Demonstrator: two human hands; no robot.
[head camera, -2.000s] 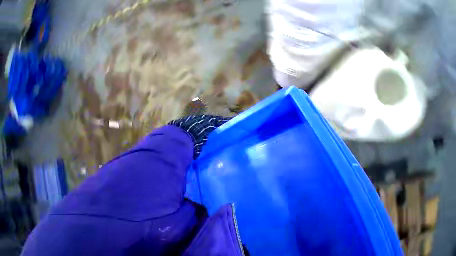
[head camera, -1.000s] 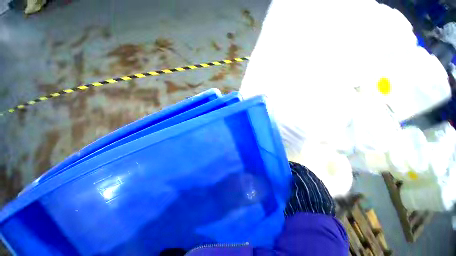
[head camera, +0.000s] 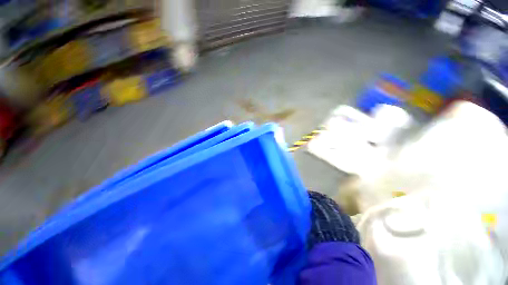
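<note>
A nested stack of blue plastic trays (head camera: 184, 217), with three rims showing, fills the lower left and centre, tilted with the top tray's inside facing me. The top tray looks empty. My right arm, in a purple sleeve with a dark striped cuff or glove, reaches the stack's right end. My right hand (head camera: 332, 218) holds the stack there, its fingers hidden behind the trays. My left hand is not in view. The picture is blurred.
Large white sacks (head camera: 440, 195) stand close on the right. A flat white thing (head camera: 348, 139) lies beyond them by yellow-black floor tape (head camera: 305, 139). Shelves with yellow and blue boxes (head camera: 125, 89) stand back left, a shutter (head camera: 242, 19) at the back, blue containers (head camera: 384, 94) back right.
The view has swung up from the nearby floor to the shelves and shutter. The stack stays in front of me at the lower left. My left arm, seen earliest, is out of view.
</note>
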